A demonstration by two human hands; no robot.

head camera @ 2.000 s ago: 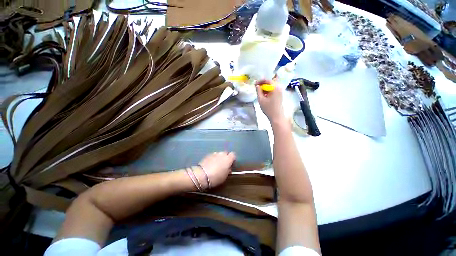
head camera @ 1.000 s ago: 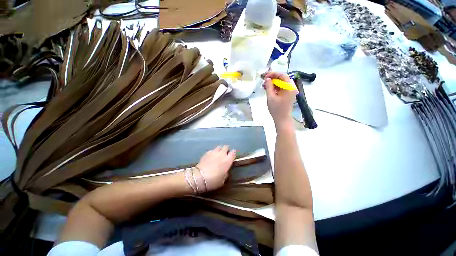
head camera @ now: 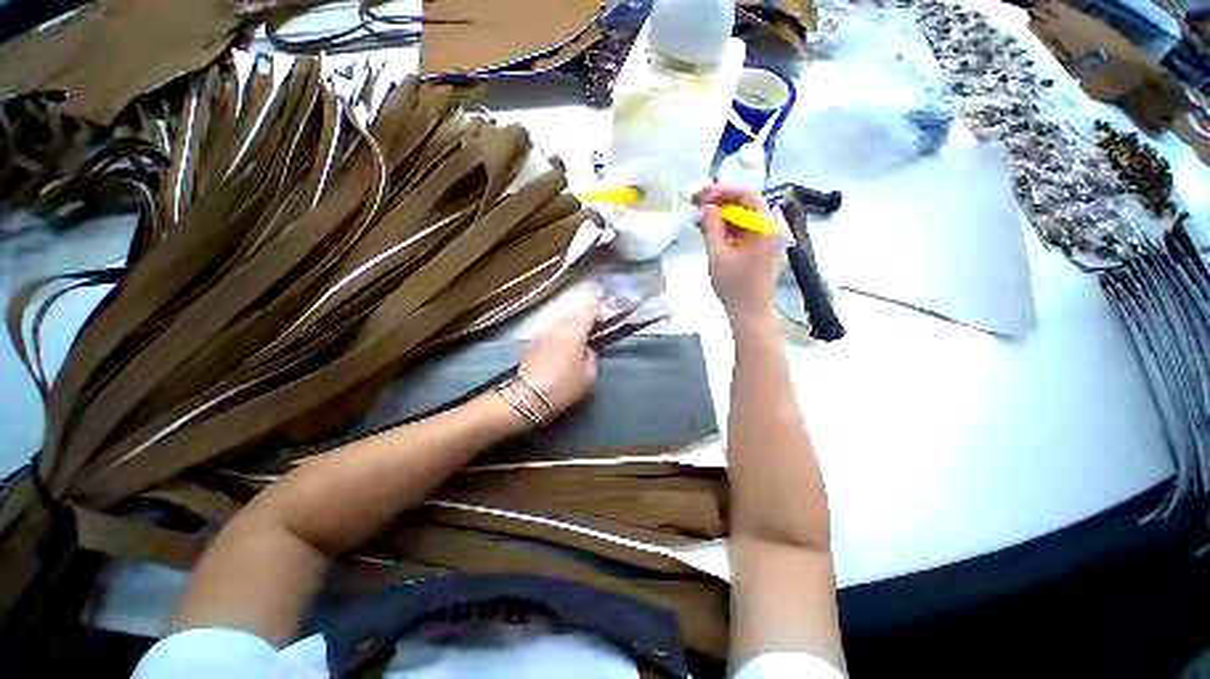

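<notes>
My right hand holds a glue brush with a yellow handle, beside the white glue pot. A second yellow-handled tool rests across the pot. My left hand holds a strap whose dark end sticks out to the right, raised at the far edge of the grey work board. The large strap bundle fans out at the left. More brown straps lie between the board and my apron.
Behind the pot stand a whitish glue bottle and a blue tape roll. A hammer lies right of my right hand, near a white sheet and a clear plastic bag. Thin dark strips lie at far right.
My left hand has moved from the board's middle up to its far edge, and the strap that lay there is now lifted in it. My right hand moved from the pot slightly right.
</notes>
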